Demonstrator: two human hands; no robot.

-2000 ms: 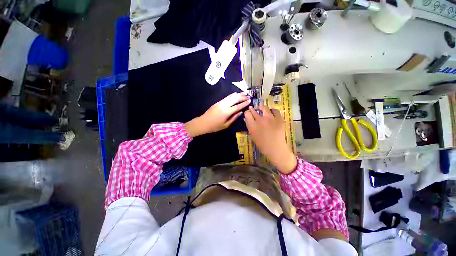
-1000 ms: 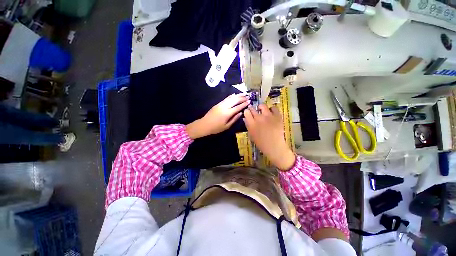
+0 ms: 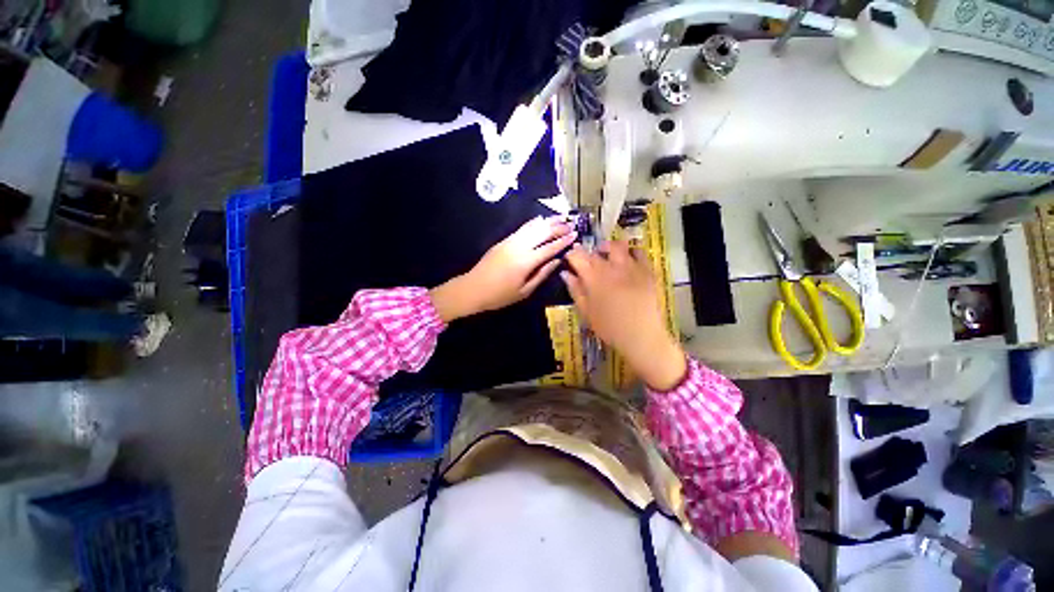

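A large black garment panel (image 3: 405,231) lies flat left of the needle of a cream-white sewing machine (image 3: 786,104). My left hand (image 3: 509,271) lies on the panel's right part, its fingertips at the presser foot (image 3: 584,222). My right hand (image 3: 622,303) is just right of it, fingers bent down beside the foot on the panel's right edge. The fingertips of both hands nearly meet. What lies under them is hidden, and a grip cannot be made out. A narrow black strip (image 3: 709,264) lies on the bed right of the yellow tape (image 3: 660,249).
Yellow-handled scissors (image 3: 816,323) and slim tools lie right of the strip. A white arm (image 3: 512,153) hangs over the panel. Crumpled black cloth (image 3: 462,58) lies behind. A blue crate (image 3: 237,266) stands at left, a white side table (image 3: 861,486) with black pieces at lower right.
The view has shifted slightly, so the machine and scissors sit a little further left. Both hands stay at the presser foot in nearly the same pose. The panel shows no clear movement.
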